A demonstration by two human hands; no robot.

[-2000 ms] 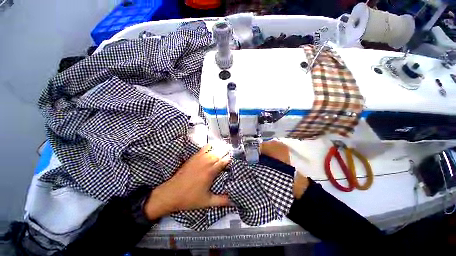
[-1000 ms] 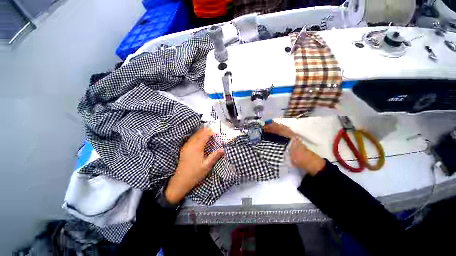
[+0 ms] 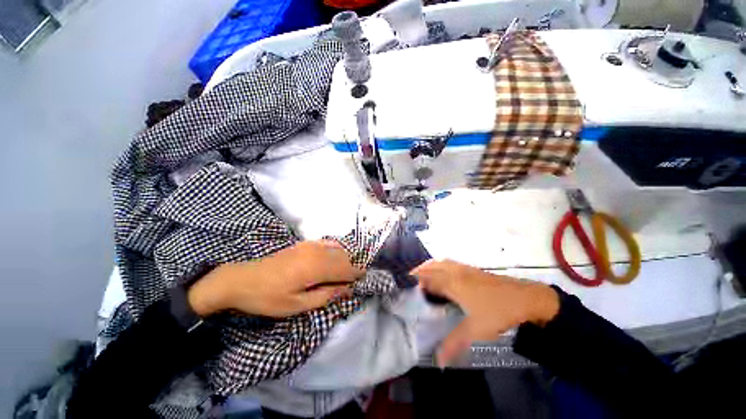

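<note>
The black-and-white checked garment (image 3: 221, 213) lies left of and in front of the needle area, its pale lining (image 3: 368, 344) showing at the table's front edge. My left hand (image 3: 282, 278) grips the check cloth, fingers curled. My right hand (image 3: 483, 307) is at a dark piece (image 3: 401, 254) just in front of the presser foot (image 3: 415, 214); its thumb is apart and blurred, and whether it pinches the cloth is unclear. The cloth edge runs up to the foot; the needle tip cannot be made out.
The white machine head (image 3: 425, 98) spans the back, a plaid scrap (image 3: 536, 106) draped over it. Red-and-yellow scissors (image 3: 597, 245) lie right of the needle. A blue crate (image 3: 249, 37) is behind the table; a thread cone (image 3: 654, 15) is at the upper right.
The checked cloth in front of the foot has been pulled toward me and folded, exposing pale lining. My left hand has moved down-left; my right hand has moved from beside the foot to in front of it.
</note>
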